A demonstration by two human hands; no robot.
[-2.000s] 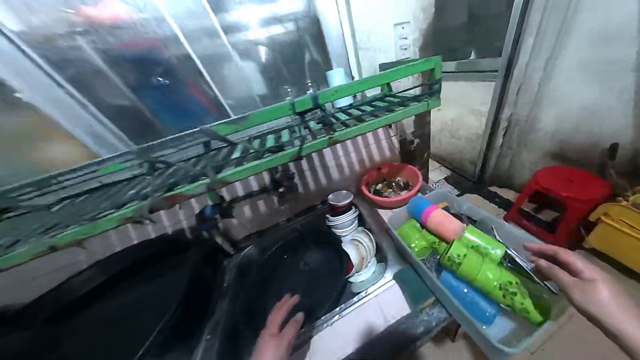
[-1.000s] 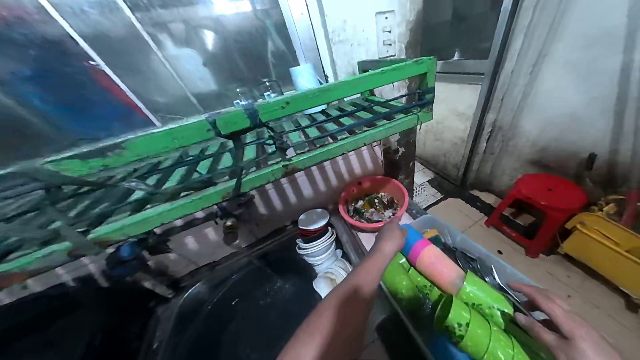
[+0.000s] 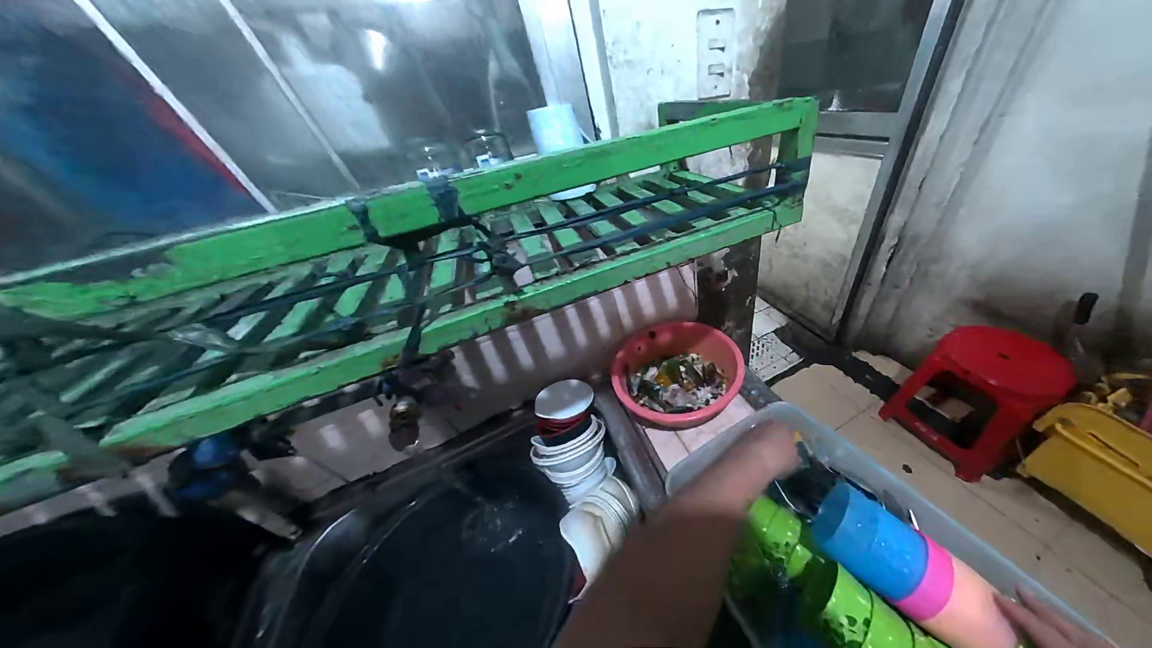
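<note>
My left hand (image 3: 769,454) reaches over the near rim of a translucent plastic tub (image 3: 936,517); its fingers are blurred and I cannot tell whether they hold anything. My right hand (image 3: 1048,621) is at the lower right edge, against a stack of nested blue, pink and peach plastic cups (image 3: 886,558). Nested green patterned cups (image 3: 846,607) lie beside that stack in the tub. Dark utensils lie partly hidden near my left hand. Left of my forearm, stacked white bowls (image 3: 571,454) stand beside a black basin (image 3: 459,549).
A pink plastic basin (image 3: 679,373) of food scraps sits behind the tub. A green slatted rack (image 3: 522,306) runs above the sink area, with a tap (image 3: 403,423) under it. A red plastic stool (image 3: 990,387) and a yellow container (image 3: 1093,463) stand at the right.
My left hand has moved right, from over the black basin to the cup stack, then into the tub. The blue, pink and peach stack has shifted toward my right hand.
</note>
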